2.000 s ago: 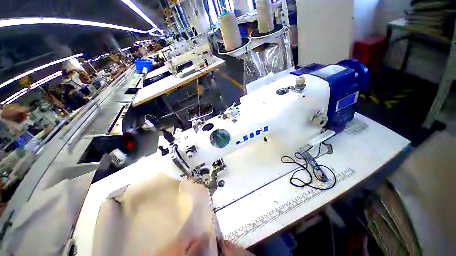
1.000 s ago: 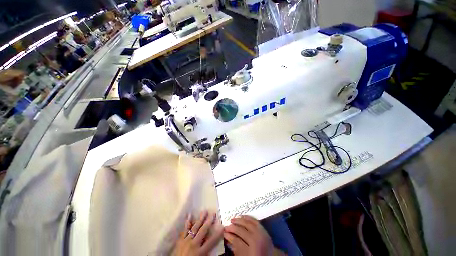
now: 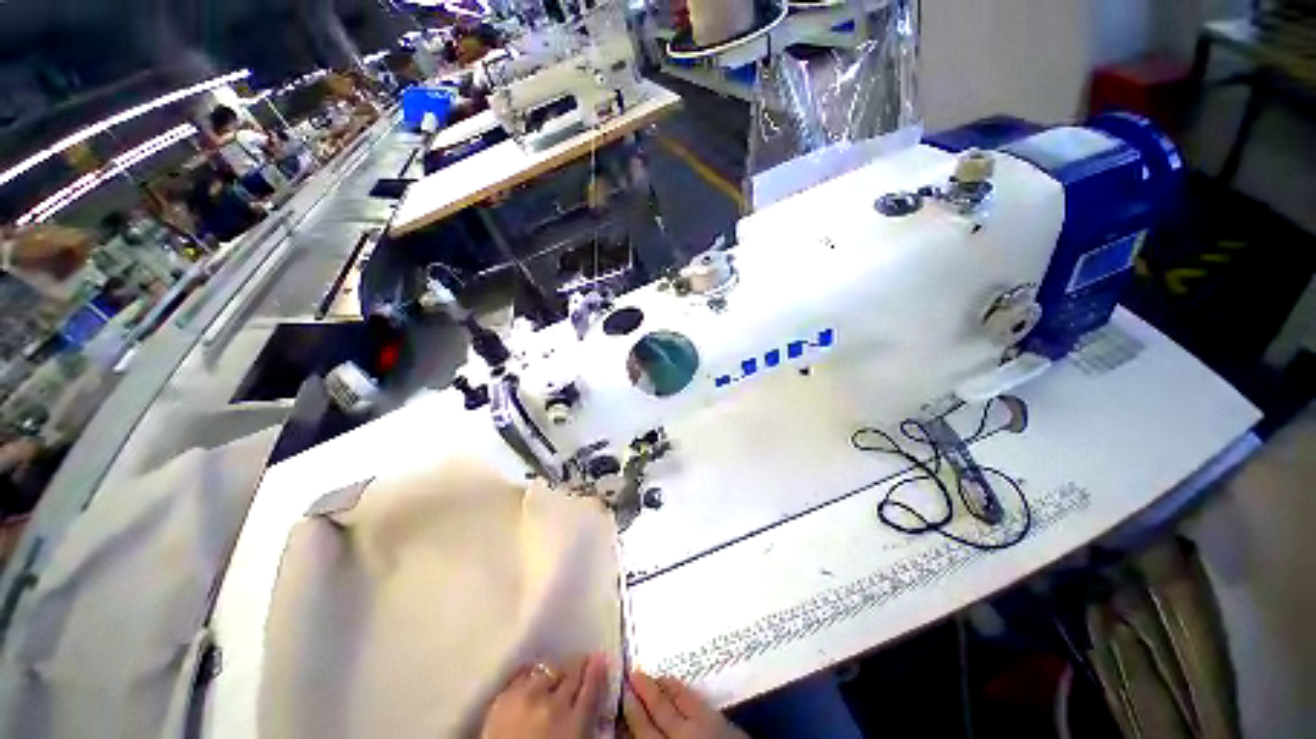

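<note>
A large beige fabric panel [image 3: 433, 592] lies on the white table, left of and below the needle area [image 3: 613, 484] of the white sewing machine [image 3: 852, 274]. Its right edge runs from the presser foot down to my hands. My left hand [image 3: 556, 700], with a ring on one finger, rests on the panel near that edge, fingertips on the cloth. My right hand [image 3: 678, 710] is just right of it, fingertips pinching the panel's edge. Both hands are cut off by the bottom of the picture.
Thread snips [image 3: 970, 469] with black cord lie on the table, behind the printed ruler [image 3: 880, 585]. Layered beige pieces [image 3: 1169, 650] are at the lower right. Pale cloth [image 3: 130, 578] drapes at the far left. The blue motor [image 3: 1104, 217] is at the machine's right end. People show far left.
My hands have come into view since the oldest frame, and since one second ago sit lower in the picture, still at the panel's edge. The camera view has shifted.
</note>
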